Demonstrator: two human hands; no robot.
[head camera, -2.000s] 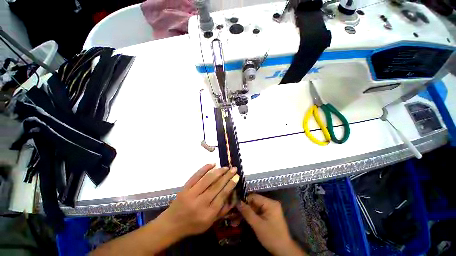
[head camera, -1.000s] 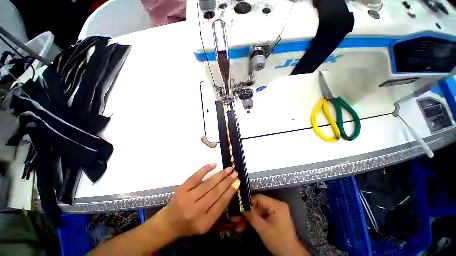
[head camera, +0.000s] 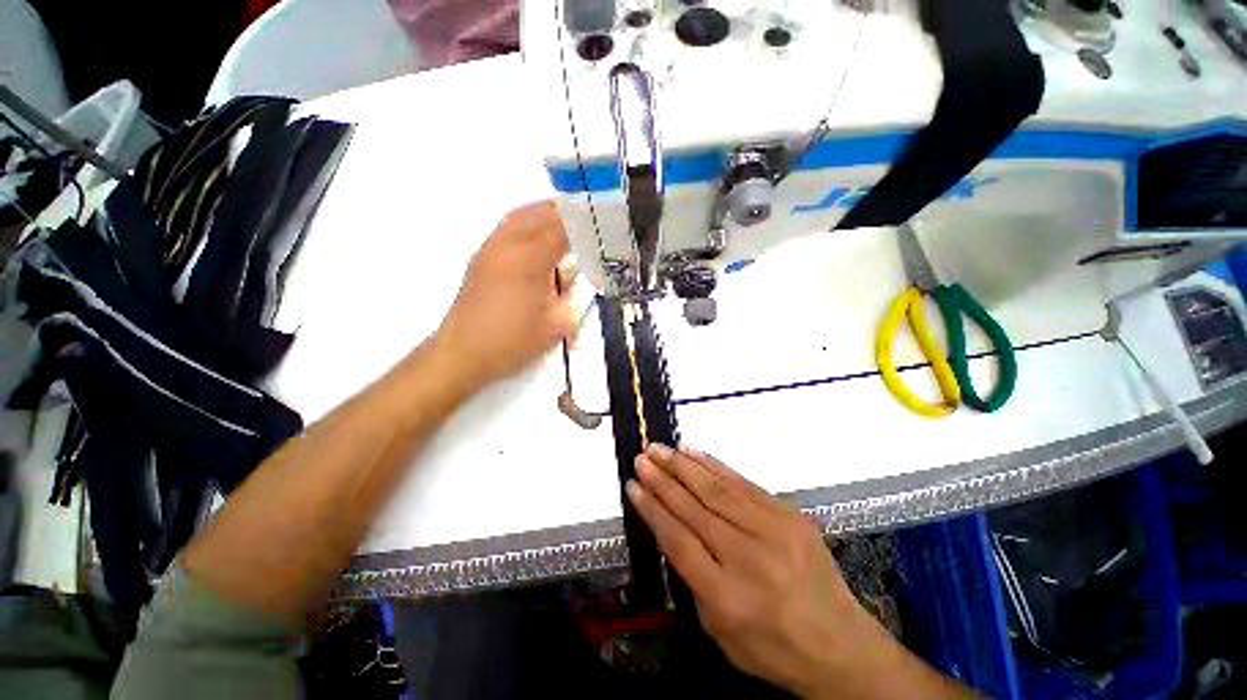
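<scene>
A black fabric strip with a gold-toothed zipper (head camera: 637, 390) runs from under the presser foot (head camera: 635, 283) of the white sewing machine (head camera: 848, 178) down over the table's front edge. My right hand (head camera: 745, 554) lies on the strip near that edge, fingertips pressing it flat. My left hand (head camera: 513, 294) is beside the needle area, left of the presser foot. It is slightly blurred, its fingertips are near the foot, and I cannot tell if they hold anything.
A pile of black strips (head camera: 151, 342) lies at the table's left. Snips with yellow and green handles (head camera: 948, 349) lie right of the needle. A black cloth band (head camera: 978, 96) hangs over the machine head. Blue crates (head camera: 1169, 574) stand below the table. A pink cloth (head camera: 458, 28) is behind.
My left hand has left the strip and moved up beside the needle area. My right hand has moved from the strip's lower edge onto its top. The camera view has shifted slightly.
</scene>
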